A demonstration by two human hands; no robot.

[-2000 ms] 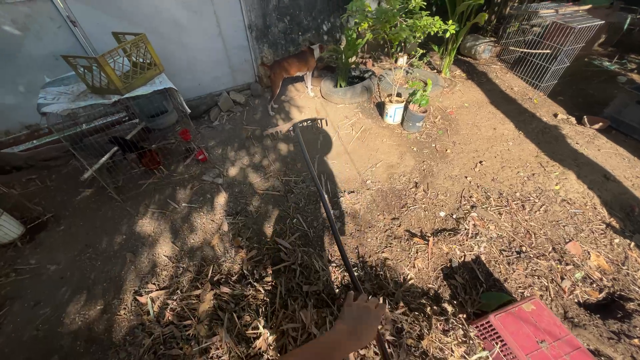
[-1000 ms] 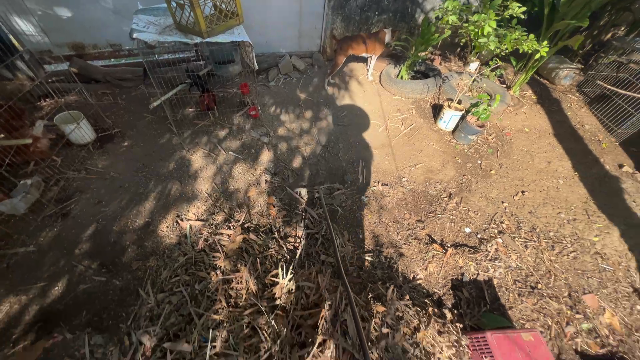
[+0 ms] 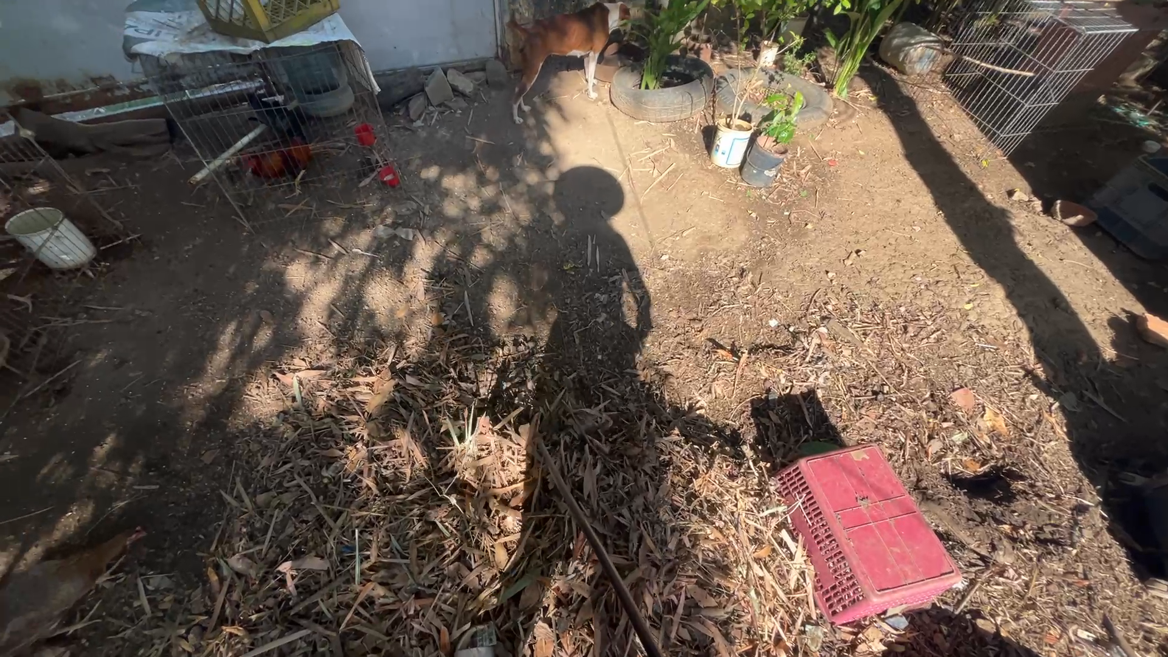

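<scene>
A long dark handle [image 3: 598, 547] slants from the bottom edge up into a heap of dry leaves [image 3: 401, 493]. Its far end lies among the leaves, where no tool head can be made out. Neither my left hand nor my right hand shows in this view, so what holds the handle is hidden below the edge. Right of the handle, a red plastic crate [image 3: 881, 534] rests on the littered soil. My shadow falls over the heap and the bare dirt beyond it.
A wire cage [image 3: 219, 137] with a bird inside stands at the upper left under a yellow crate [image 3: 265, 16]. A white bucket [image 3: 50, 239] sits farther left. Beyond are a brown and white dog [image 3: 561, 41], a tire planter [image 3: 662, 94], potted plants [image 3: 732, 144] and another wire cage [image 3: 1031, 68].
Two seconds ago a hand gripped the handle and the tool's head reached the bare dirt near the dog; now the handle's far end is in the leaf heap and the hand is out of view.
</scene>
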